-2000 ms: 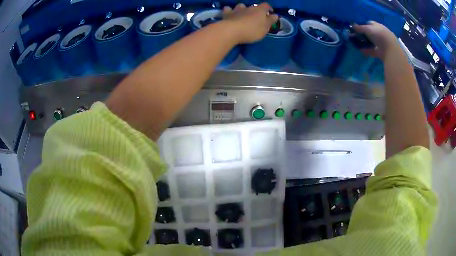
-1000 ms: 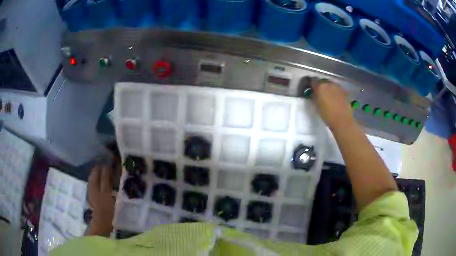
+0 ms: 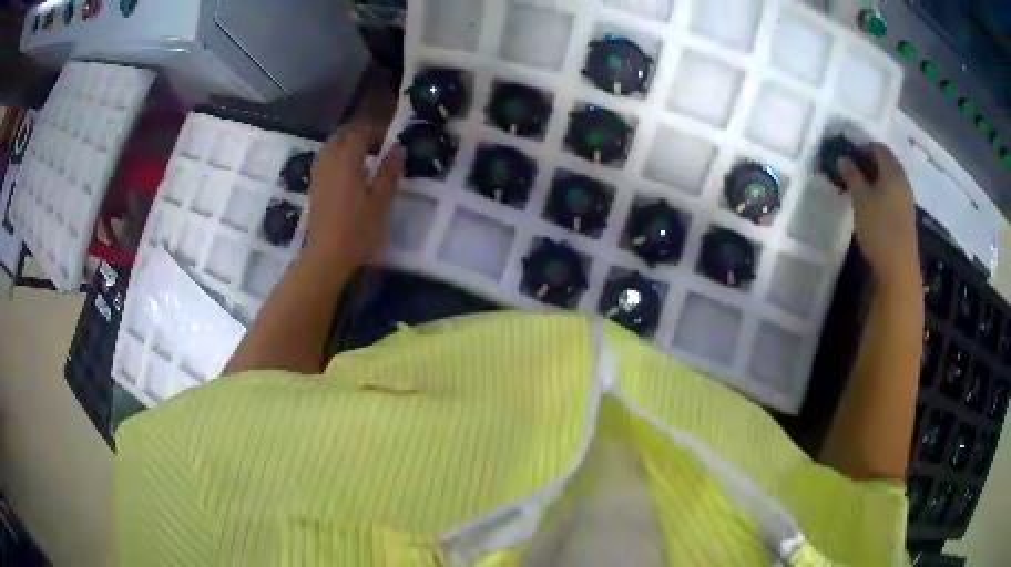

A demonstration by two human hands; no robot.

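A white cell tray (image 3: pixel 706 86) lies tilted in front of me with several round black parts in its pockets, such as one (image 3: pixel 655 230) near the middle. My right hand (image 3: pixel 885 205) is at the tray's right edge, its fingers closed on a blurred round black part (image 3: pixel 845 161) at a right-hand pocket. My left hand (image 3: pixel 349 199) is at the tray's left edge. Its thumb is beside another black part (image 3: pixel 427 148); whether it grips the tray edge is unclear.
A second white tray (image 3: pixel 207 183) with a glossy white sheet (image 3: pixel 177 316) stands left, another white tray (image 3: pixel 75 166) farther left. A filled black cell tray (image 3: pixel 956 382) is at right. Green buttons (image 3: pixel 929 69) are top right; a grey-white machine (image 3: pixel 249 50) is top left.
The view has turned and moved down and left. My right hand has left the panel button and is now at the black part on the tray's right side. My left hand stays by the left edge.
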